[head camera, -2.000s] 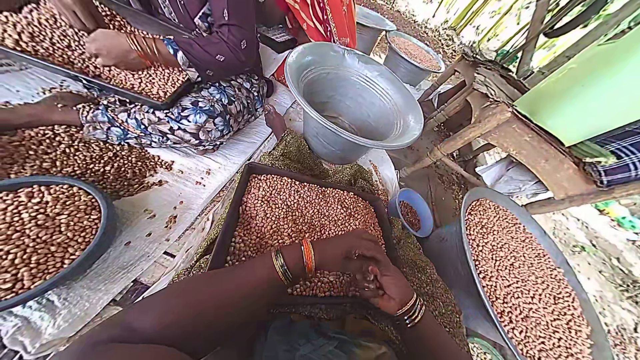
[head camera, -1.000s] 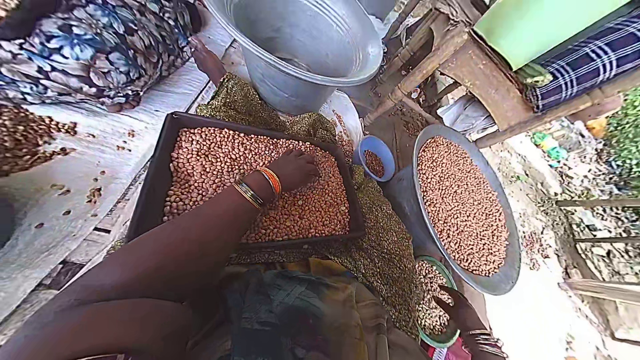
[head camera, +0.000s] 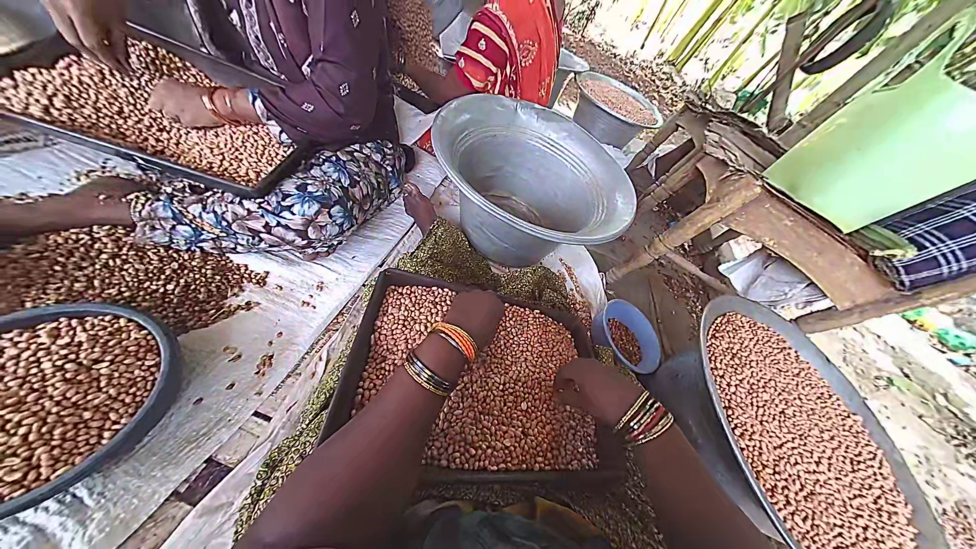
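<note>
A dark rectangular tray (head camera: 347, 374) full of shelled peanuts (head camera: 496, 404) lies in front of me on patterned cloth. My left hand (head camera: 474, 316), with orange and metallic bangles at the wrist, is over the far middle of the peanuts, its fingers bent down and their tips hidden. Over the right side of the tray is my right hand (head camera: 598, 389), fingers curled low at the peanuts; whether it holds any is not visible. Just right of the tray stands a small blue bowl (head camera: 646, 335) with some darker peanuts or bits inside.
An empty metal basin (head camera: 534, 171) stands beyond the tray. At right is a large metal basin (head camera: 808, 427) of peanuts beside a wooden frame (head camera: 823, 263). A tub (head camera: 171, 366) of peanuts stands at left. A co-worker's hand (head camera: 183, 103) is in another tray (head camera: 259, 187); a red-clothed person sits beyond.
My right hand has come from the green-rimmed container at the lower right to the tray. My left hand remains over the peanuts. The view has shifted widely.
</note>
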